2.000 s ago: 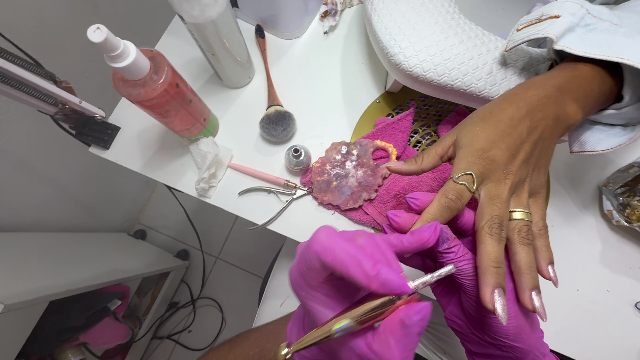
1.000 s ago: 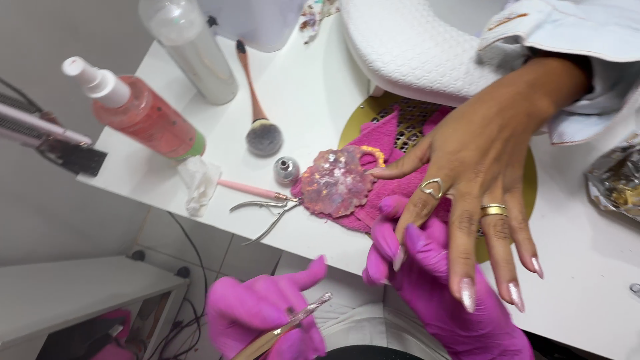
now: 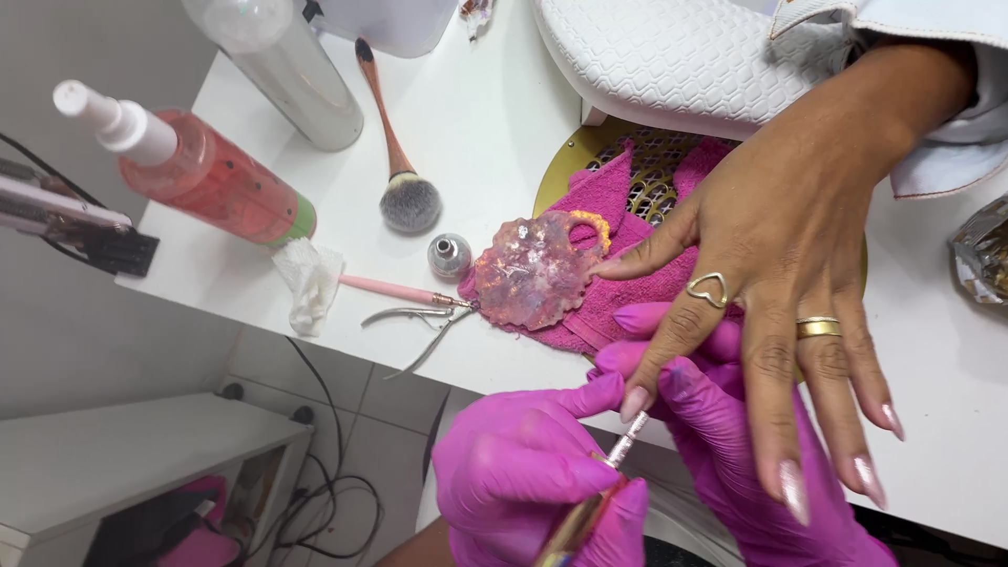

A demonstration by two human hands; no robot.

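My left hand (image 3: 535,472), in a magenta glove, holds a slim gold-handled tool (image 3: 579,524) with a silvery tip. That tip is at the index fingernail (image 3: 635,403) of another person's hand (image 3: 780,213), and contact is unclear. With its gloved fingers around that index finger, my right hand (image 3: 732,417) supports it from below. The other person's hand is palm down, with two gold-coloured rings and shiny pink nails. Under its thumb tip lies a scalloped, iridescent pink resin piece (image 3: 531,272) on a pink towel (image 3: 650,303).
Left on the white table (image 3: 504,157) are a pink spray bottle (image 3: 220,177), clear bottle (image 3: 291,79), fluffy brush (image 3: 409,201), small bottle (image 3: 450,256), crumpled tissue (image 3: 309,287), pink-handled tool (image 3: 390,289) and metal nippers (image 3: 429,335). A white textured armrest (image 3: 669,63) stands behind.
My left hand has moved right with the tool, bringing its tip to the index fingernail. My right hand's fingers have closed around the index finger near its tip.
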